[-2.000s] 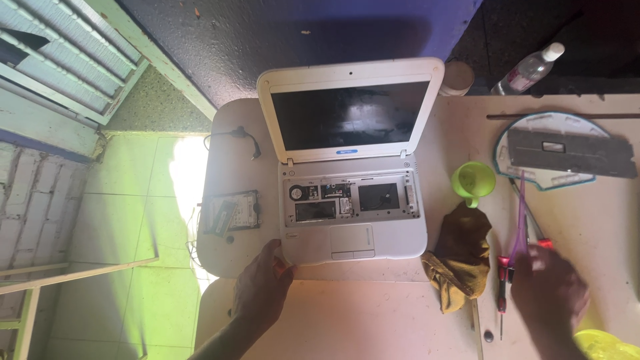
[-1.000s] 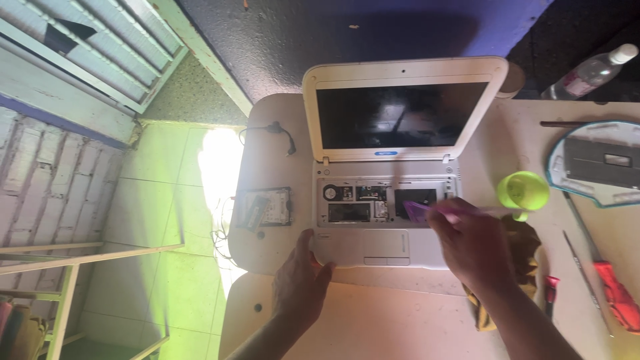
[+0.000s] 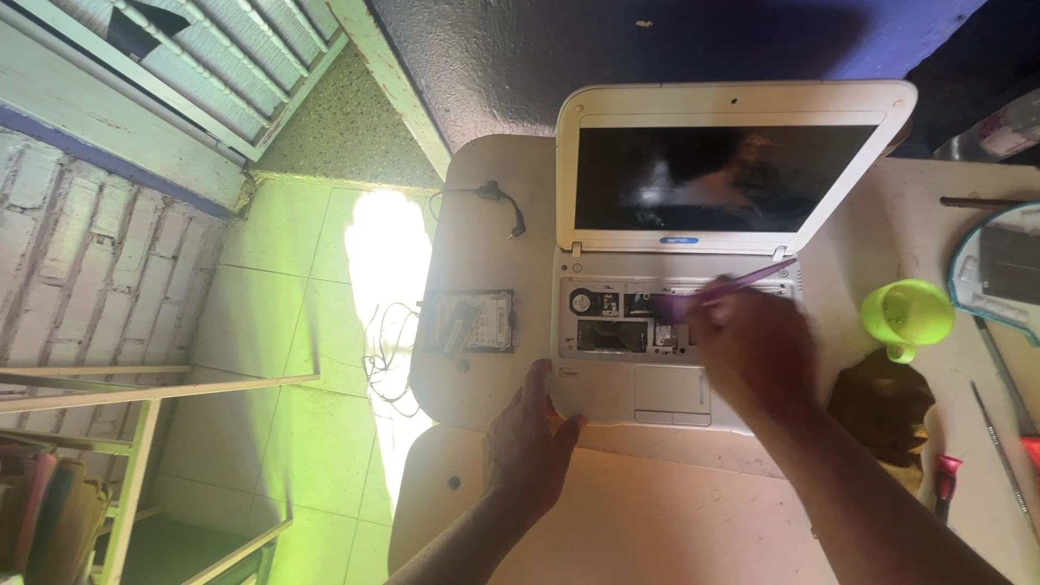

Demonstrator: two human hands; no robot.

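A white laptop [image 3: 601,394] stands open on the table, its keyboard area uncovered so that inner parts and a round fan or speaker show. My left hand [image 3: 532,439] holds the laptop's front left corner, thumb on the front edge. In my right hand [image 3: 751,345] is a purple brush [image 3: 756,276], its blurred head over the exposed parts near the middle of the bay. My hand hides the bay's right part. Left of the laptop lies a hard drive [image 3: 491,321] with a small circuit module on it.
On the right are a green cup [image 3: 910,313], a brown cloth [image 3: 881,406], a red-handled screwdriver [image 3: 946,479], a thin metal tool [image 3: 999,447] and a teal-edged tray [image 3: 979,260]. A plastic bottle [image 3: 995,130] stands behind. A short cable [image 3: 496,191] lies at the table's left.
Two seconds ago my right hand was beside the laptop, among the tools with the purple brush; it came over the open bay, then moved left along it. My left hand stays at the laptop's corner.
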